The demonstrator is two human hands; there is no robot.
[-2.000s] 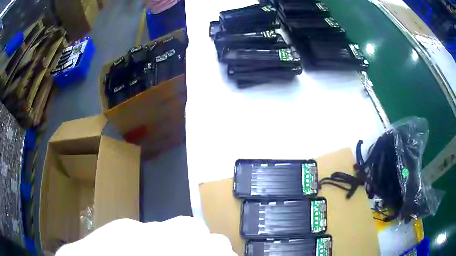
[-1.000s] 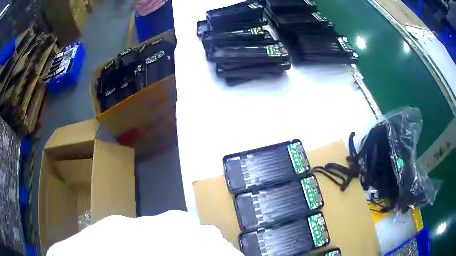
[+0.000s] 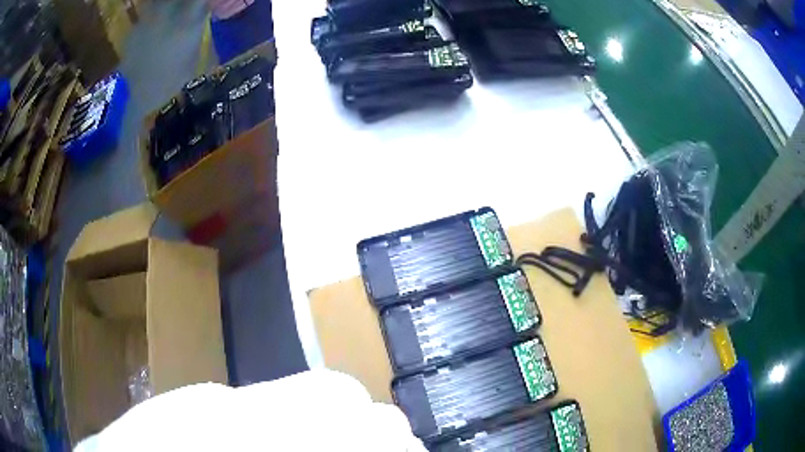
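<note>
Several black power bank housings lie open side up in a slanted column on a tan cardboard sheet (image 3: 609,371). The farthest housing (image 3: 432,256) and the one below it (image 3: 459,320) show ridged insides and a green circuit board (image 3: 519,300) at the right end. The nearest housing (image 3: 512,440) is cut off by the lower edge. Short black straps (image 3: 565,265) lie right of the column, by a clear plastic bag (image 3: 697,238) of black straps. A white sleeve or garment (image 3: 256,419) fills the lower left. Neither of my hands is in view.
Stacked black housings (image 3: 397,71) stand on the far bench. A blue tray of screws (image 3: 702,424) is at the lower right. On the floor at left are an open carton (image 3: 185,309), a carton of black units (image 3: 221,181) and a blue bin (image 3: 97,124).
The view has shifted, so the bench things sit farther left and higher. The housing column appears slanted, more of its near end shows, and the blue screw tray has come into view.
</note>
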